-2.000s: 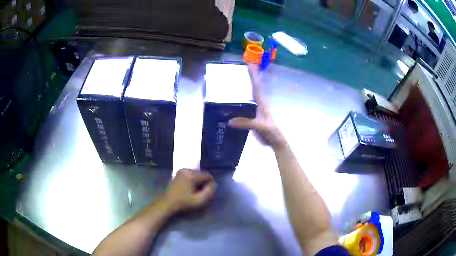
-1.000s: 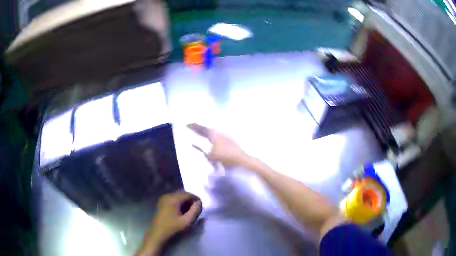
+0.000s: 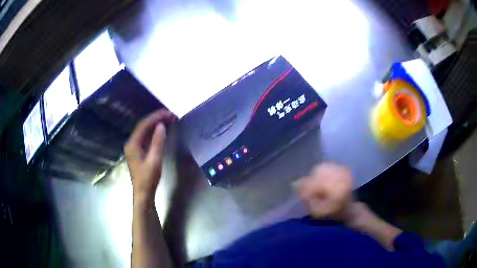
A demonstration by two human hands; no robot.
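Note:
A glossy black retail box (image 3: 251, 123) with white and red print and a row of small coloured icons lies broad face up in the middle of the metal table. My left hand (image 3: 148, 146) is at its left corner, fingers curled, between this box and the row of black boxes; whether it grips anything is unclear. My right hand (image 3: 327, 188) is blurred, with curled fingers, below the box's right side and apart from it. Three black retail boxes (image 3: 99, 123) stand side by side at the left, white ends facing away.
A tape dispenser with a yellow roll and orange core (image 3: 400, 112) sits on white label sheets (image 3: 438, 115) at the table's right edge. Brown cardboard (image 3: 34, 39) is at the upper left. Part of the machine (image 3: 434, 39) shows at the upper right, and strong glare covers the far tabletop.
The view has tilted down and right. A black box now lies flat before me. My left hand has moved to its corner, and my right hand has drawn back towards my body.

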